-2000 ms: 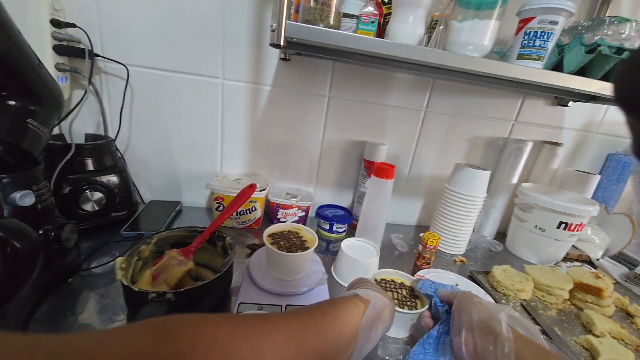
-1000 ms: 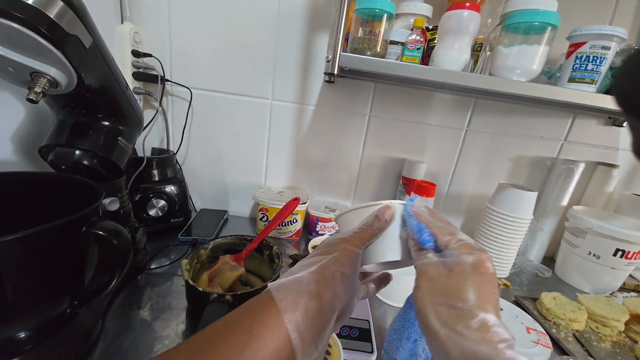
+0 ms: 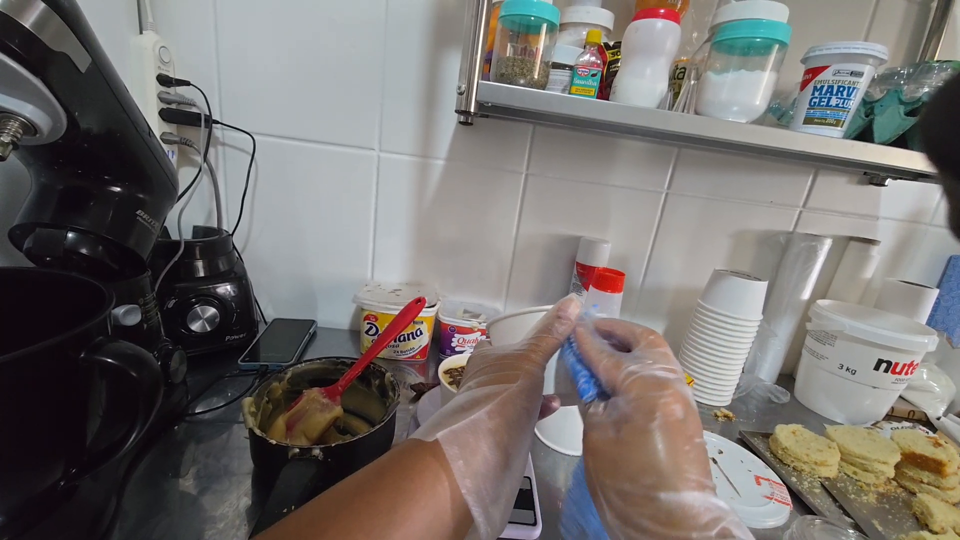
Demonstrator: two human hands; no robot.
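Note:
Both hands wear clear plastic gloves. My left hand (image 3: pixel 510 382) grips a white paper cup (image 3: pixel 517 326) held above the counter, its far side showing behind the fingers. Against the cup's right side, my right hand (image 3: pixel 637 397) pinches a blue cloth (image 3: pixel 581 367), whose lower part hangs toward the counter. Behind my left hand is a filled cup with a dark topping (image 3: pixel 452 373), partly hidden. A white kitchen scale (image 3: pixel 527 502) shows below my hands, and the rim of another white cup (image 3: pixel 561 431) shows between them.
At left, a black pot (image 3: pixel 322 442) holds cream and a red spatula (image 3: pixel 375 349), near a phone (image 3: pixel 277 343) and a stand mixer (image 3: pixel 82 172). Stacked white cups (image 3: pixel 720 337), a white bucket (image 3: pixel 862 364), a lid (image 3: pixel 742 480) and cake rounds (image 3: pixel 806 450) are at right. A metal shelf (image 3: pixel 675 127) hangs above.
Two seconds ago my hands were low at a topped cup on the counter; since then they have risen, with a white cup in my left hand. The blue cloth has stayed in my right hand.

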